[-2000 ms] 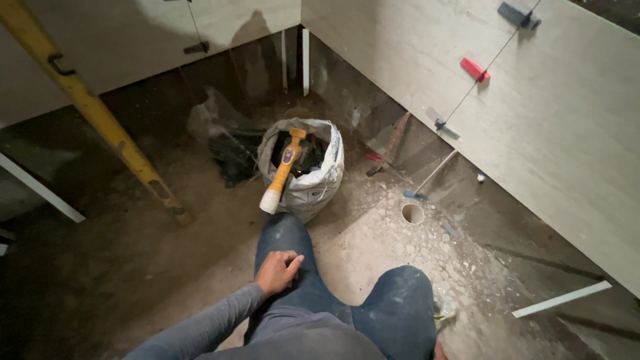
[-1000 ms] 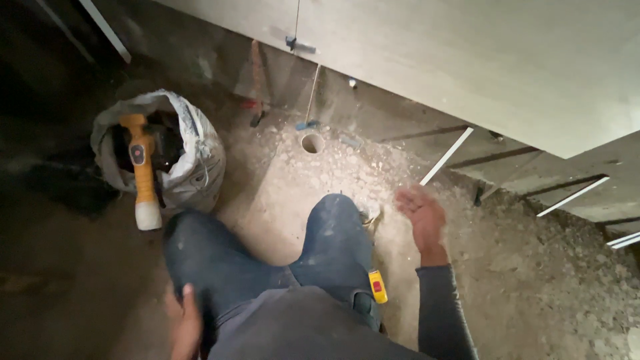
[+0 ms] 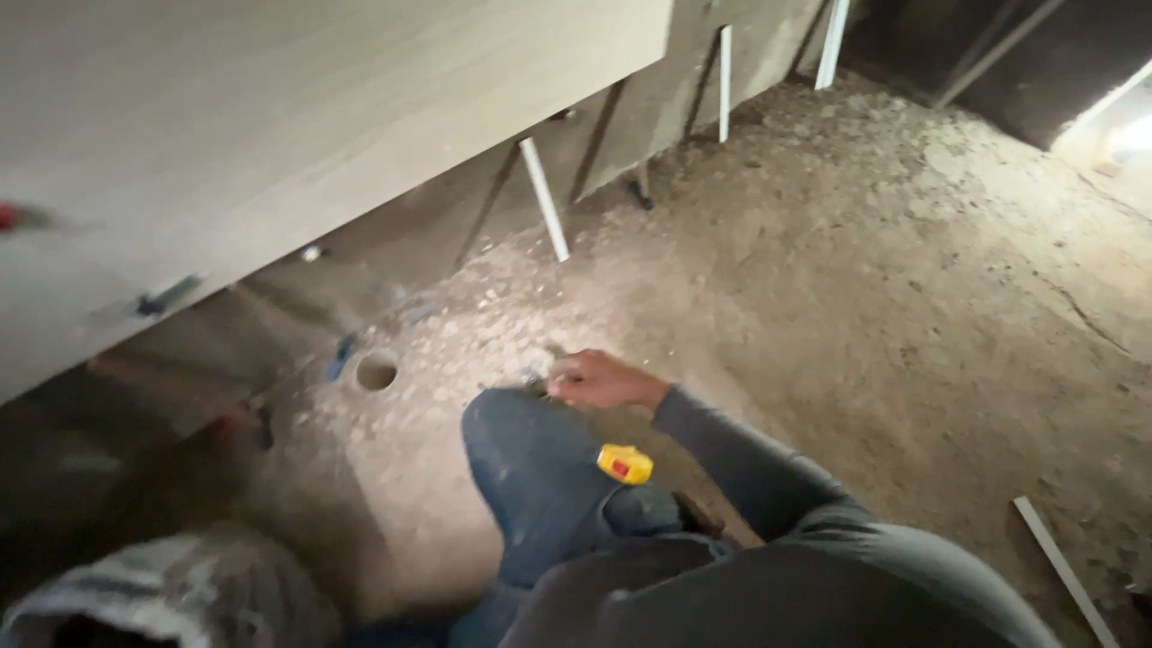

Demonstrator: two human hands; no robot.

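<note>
My right hand [image 3: 598, 379] reaches down beside my knee, fingers curled at a small, blurred greyish object [image 3: 533, 382] near the rubble; whether it is gripped cannot be made out. My left hand is out of view. A yellow tool with a red part [image 3: 625, 463], perhaps a tape measure, sits at my right thigh. Left of my knee, a round pipe opening [image 3: 376, 370] is set in the floor, with a blue tile-levelling piece [image 3: 339, 357] beside it. At the bottom left is part of the white woven sack [image 3: 171, 594].
A large pale wall tile [image 3: 360, 108] spans the upper left, its lower edge above the floor. White strips [image 3: 544, 200] lean along the wall base, and another [image 3: 1062, 567] lies at the lower right. A dark-headed tool [image 3: 261, 426] lies in shadow at left. A bright lamp [image 3: 1136, 137] shines at far right.
The view has swung strongly to the right. My right hand, raised with fingers apart a second ago, is now down by my knee. My left hand has left the view.
</note>
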